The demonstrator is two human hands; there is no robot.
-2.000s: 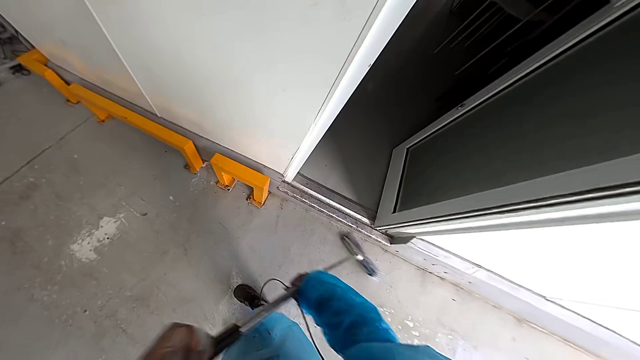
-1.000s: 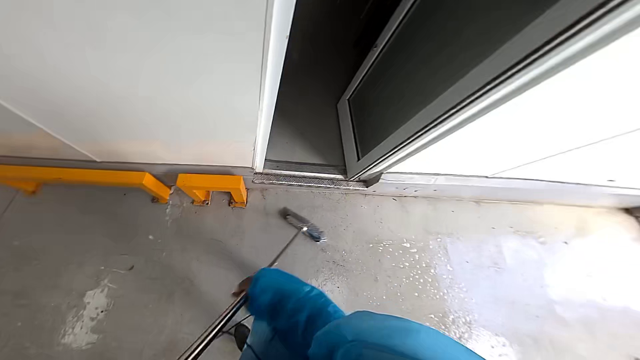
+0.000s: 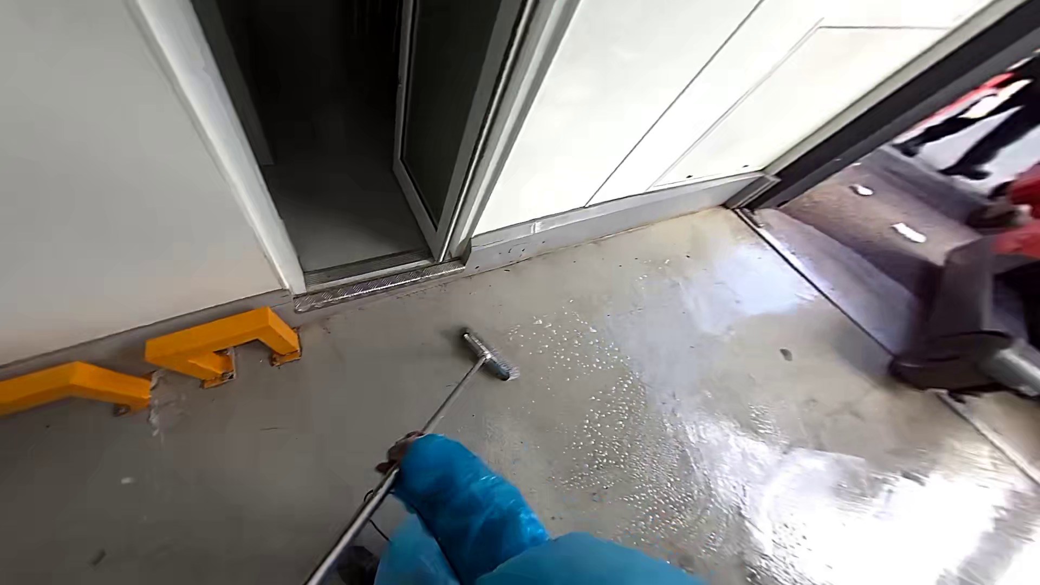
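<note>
My right hand (image 3: 402,451), at the end of a blue plastic-like sleeve, is closed around the metal pole of a floor brush. The pole runs from the bottom edge up to the brush head (image 3: 490,355), which rests on the grey concrete floor (image 3: 520,439) a little in front of the open doorway. Wet spots and suds lie on the floor just right of the brush head. My left hand is outside the view, as is the lower end of the pole. A dark shoe (image 3: 357,565) shows at the bottom, partly hidden by the pole.
Orange metal barriers (image 3: 236,333) stand along the wall at left. A metal threshold (image 3: 378,288) and a glazed door (image 3: 455,106) are ahead. Shiny wet floor lies at right, beside a dark, bulky object (image 3: 959,325). People in red and dark clothing are partly visible at the right edge.
The view has swung right, bringing in the wide opening and people. My left hand, blurred on the pole two seconds ago, is out of view. My right hand still holds the pole.
</note>
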